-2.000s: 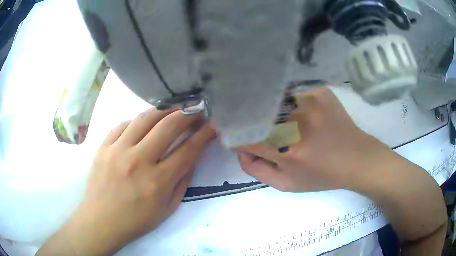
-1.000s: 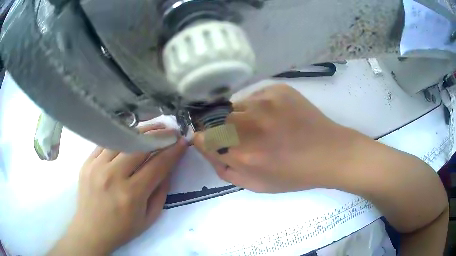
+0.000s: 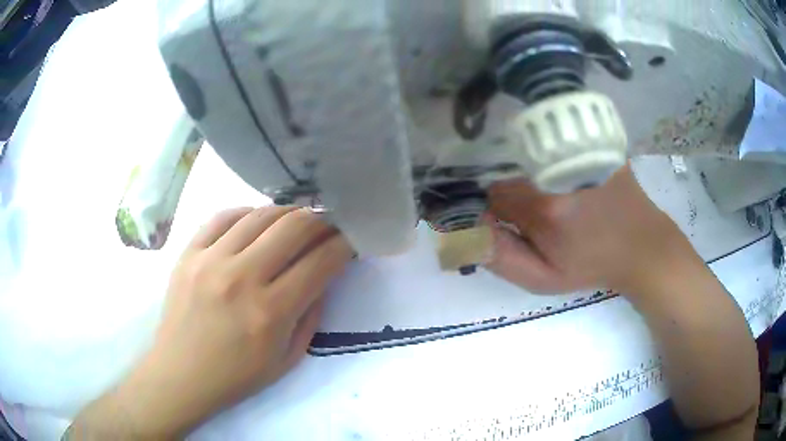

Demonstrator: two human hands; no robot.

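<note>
The off-white sewing machine head [image 3: 362,112] hangs over the work and hides the needle area. My left hand [image 3: 258,284] lies flat on the white bed left of the head, fingertips at its lower edge; whether it pinches fabric cannot be told. My right hand [image 3: 577,232] is right of the head, behind the small tan knob [image 3: 465,247], its fingertips hidden by the machine parts. White fabric cannot be told apart from the white surface. The white ribbed tension dial [image 3: 570,142] is above my right hand.
The floral-wrapped tube [image 3: 155,202] hangs left of the head. A dark gap [image 3: 379,337] runs along the front edge of the bed. A printed ruler strip [image 3: 552,405] lies along the table front. A pale paper [image 3: 765,121] is at the far right.
The view has shifted, with the head and dial now further right than one second ago. My right hand has moved right, away from my left hand. My left hand stays beside the head.
</note>
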